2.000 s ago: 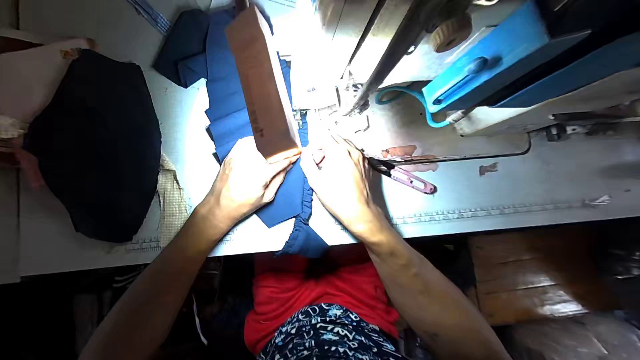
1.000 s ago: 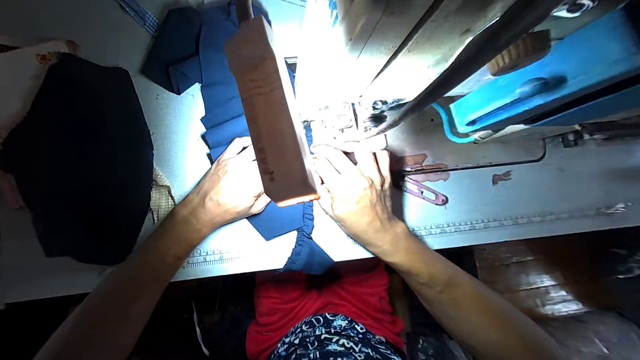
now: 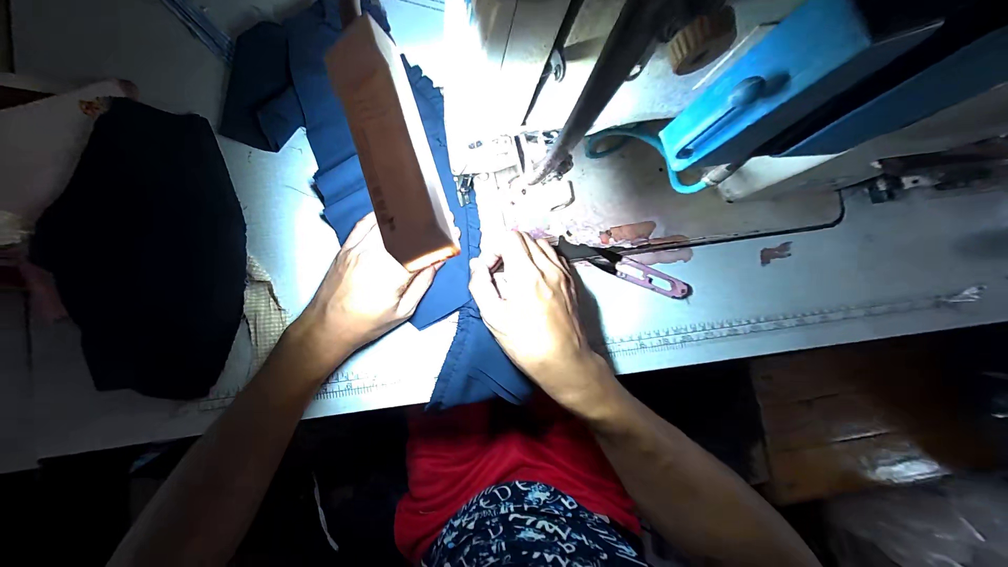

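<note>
Navy blue fabric [image 3: 342, 185] with a gathered edge runs under the presser foot [image 3: 465, 189] of a sewing machine [image 3: 492, 153], and its end hangs over the table's front edge. My left hand [image 3: 370, 287] lies on the fabric's left part, its fingertips partly hidden by a lamp or bar-like brown block [image 3: 394, 150] in front of the camera. Just before the presser foot, my right hand [image 3: 531, 307] rests with bent fingers at the gathered edge. Whether either hand pinches the cloth is not clear. Thread snips [image 3: 650, 277] with a pink handle lie right of my right hand.
A black fabric piece [image 3: 153, 252] lies at left beside checked cloth [image 3: 264, 315]. Blue-handled scissors [image 3: 685, 177] are by the machine body at right. A measuring tape [image 3: 732, 324] runs along the front of the table. Dark blue folded cloth [image 3: 260, 94] is at upper left.
My right hand, which was up close to the presser foot a second ago, is now lower, nearer the table's front edge, uncovering the snips' dark blades. The view has shifted slightly.
</note>
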